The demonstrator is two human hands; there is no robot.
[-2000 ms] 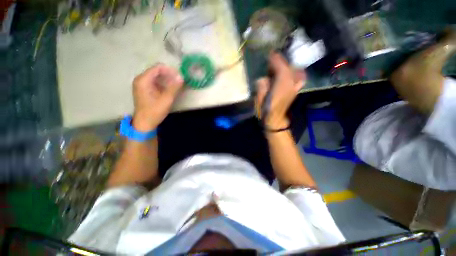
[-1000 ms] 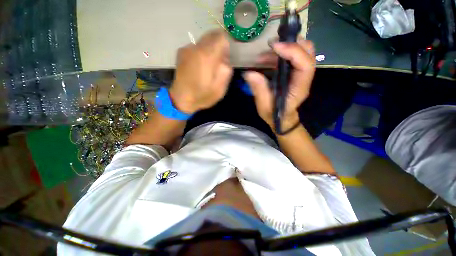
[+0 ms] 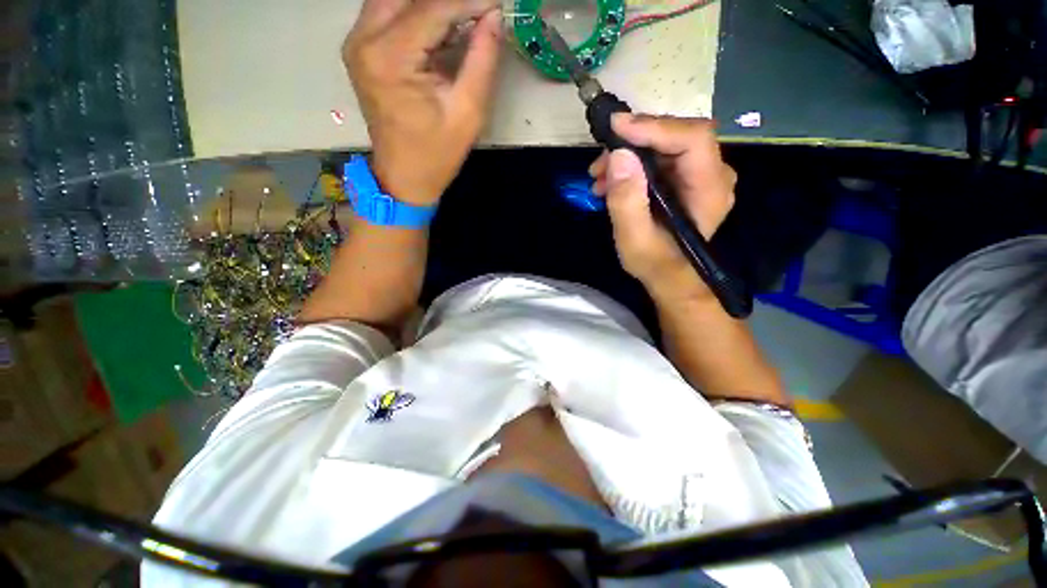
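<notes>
The green ring circuit board (image 3: 537, 49) lies on the pale work board (image 3: 276, 69) at the top edge, partly cut off, with red and dark wires (image 3: 672, 14) running right. My left hand (image 3: 419, 109), with a blue wristband, is at the ring's left side. Its thumb and finger pinch a thin pale wire (image 3: 519, 17) that reaches the ring. My right hand (image 3: 672, 195) holds the black soldering iron (image 3: 689, 241) like a pen. Its metal tip is over the ring's left part; exact contact is hard to tell.
Clear blister trays (image 3: 92, 126) are at the left. A tangled heap of wired assemblies (image 3: 258, 293) lies below them. A crumpled white wipe (image 3: 922, 35) and black equipment (image 3: 1001, 98) are at the upper right. A blue stool (image 3: 844, 270) and a person's pale clothing (image 3: 993, 333) are at the right.
My left hand has moved up and left to the ring's edge and pinches the thin wire. The iron has tilted left, its tip now over the ring. The view has steadied and shifted slightly.
</notes>
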